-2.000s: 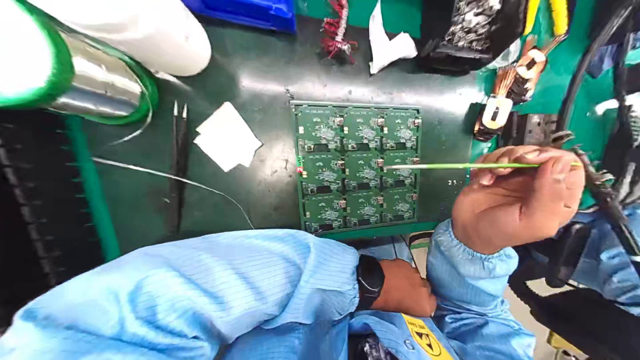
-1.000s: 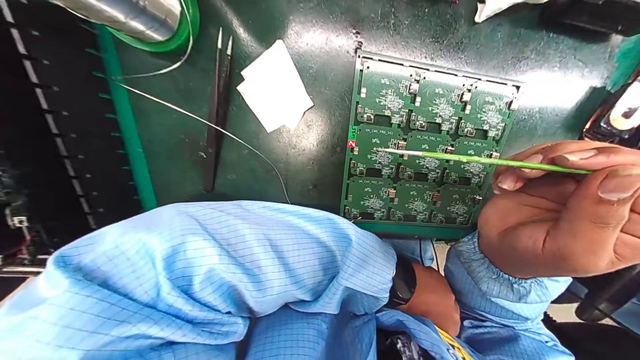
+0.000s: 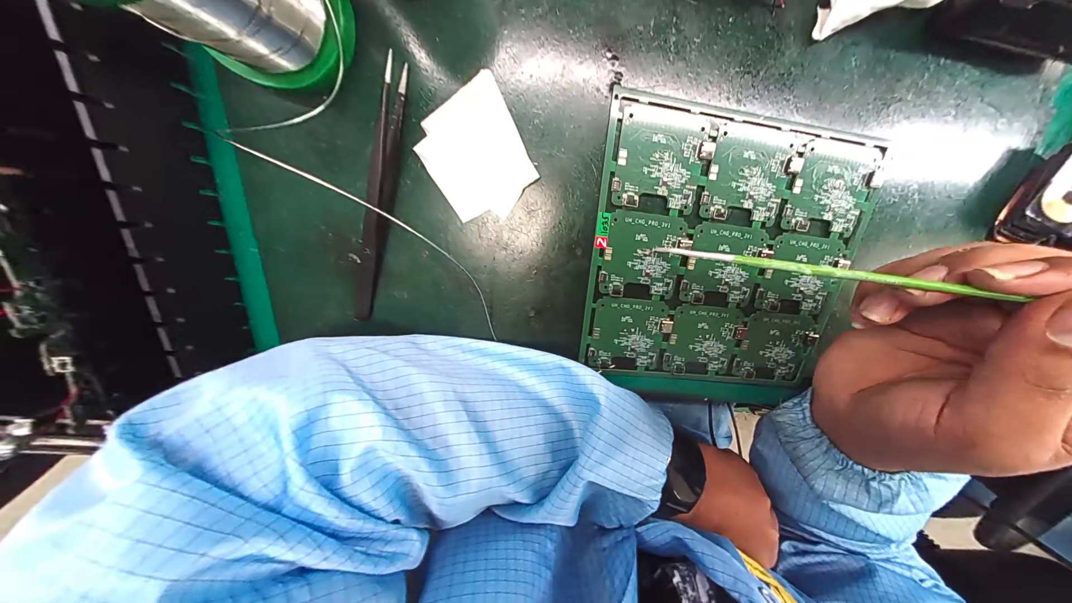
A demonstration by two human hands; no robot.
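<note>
A panel of several joined green circuit boards (image 3: 745,234) lies on the dark green mat, right of centre. From the right, my right hand (image 3: 963,360) holds a thin green stick (image 3: 837,272) between thumb and fingers, palm turned up. The stick's pale tip lies over a board in the middle row at the panel's left; whether it touches cannot be told. Below the panel, my left hand (image 3: 737,502) rests low near the body, with a black band at its wrist. Its fingers are hidden, so what it holds does not show.
Dark tweezers (image 3: 381,188) and white paper or cloth pieces (image 3: 481,151) lie left of the panel. A spool of solder wire (image 3: 251,33) stands at the upper left, its loose strand (image 3: 360,201) curving across the mat. A black rack (image 3: 84,167) borders the left side.
The view has come much closer to the bench and shifted. My right hand keeps its hold on the green stick, its tip now farther left over the panel than two seconds ago.
</note>
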